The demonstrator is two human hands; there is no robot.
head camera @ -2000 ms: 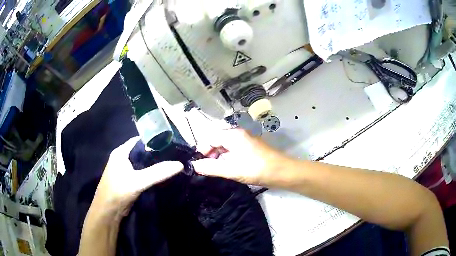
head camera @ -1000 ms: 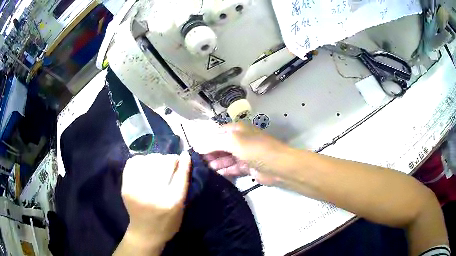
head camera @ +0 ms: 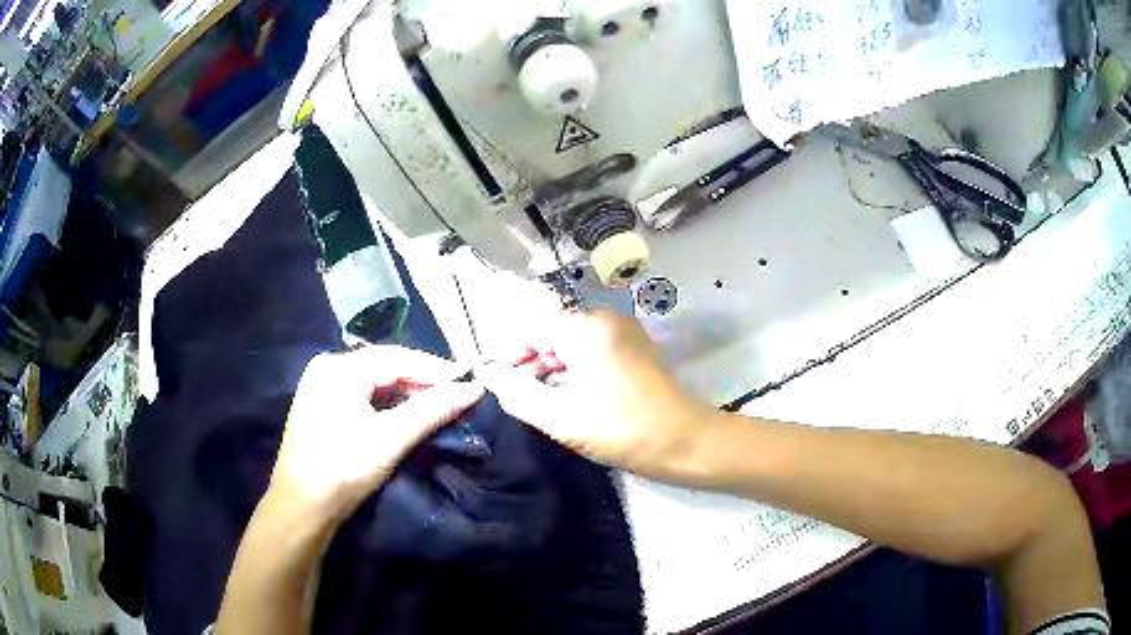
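The dark garment (head camera: 496, 533) lies heaped on the machine bed and table, under and left of my hands. My left hand (head camera: 360, 428) and my right hand (head camera: 589, 385) meet over its upper edge in front of the machine head. The fingertips of both hands pinch a small dark bit of the garment edge between them. The machine head (head camera: 434, 137) stands just behind my hands, with the cream tension dial (head camera: 620, 258) above my right hand. The presser foot and needle tip cannot be made out.
A dark green and white thread cone (head camera: 360, 279) is left of the head. Black thread snips (head camera: 732, 180) lie on the bed. Shears (head camera: 961, 192) lie at the right beside a white block (head camera: 920, 238). A paper note (head camera: 868, 62) hangs at the top right.
My left hand has opened from a closed fist and its thumb and fingers now reach my right fingertips. The garment below has shifted and bunched. The view has moved slightly.
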